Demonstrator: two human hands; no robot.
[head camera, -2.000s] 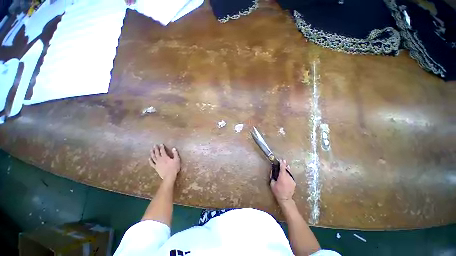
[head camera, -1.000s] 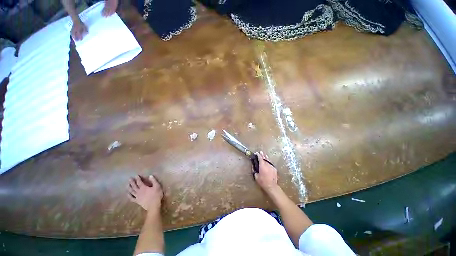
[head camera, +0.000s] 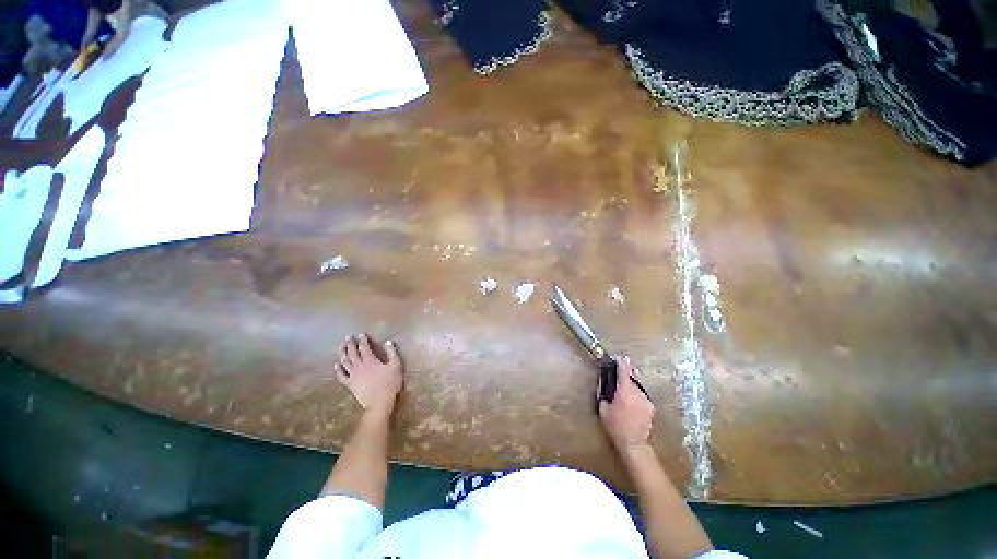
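My right hand (head camera: 628, 411) holds the tailor's shears (head camera: 579, 325) by their black handles, near the table's front edge. The silvery blades point up and to the left and look nearly closed, lying low over or on the brown table. My left hand (head camera: 372, 373) rests palm down on the table to the left of the shears, fingers apart, holding nothing. Small white paper scraps lie beyond the hands, one of them (head camera: 525, 292) close to the blade tips.
A large white sheet (head camera: 191, 131) and a folded white sheet (head camera: 355, 60) lie at the far left, beside cut white strips (head camera: 72, 197). Black fabric with scalloped borders (head camera: 743, 66) lies along the far edge. Part of another person (head camera: 104, 24) shows top left.
The view swung left to right and back. The other person's hands, over the folded white sheet a second ago, are gone from it, and it lies flatter. My hands have hardly moved on the table.
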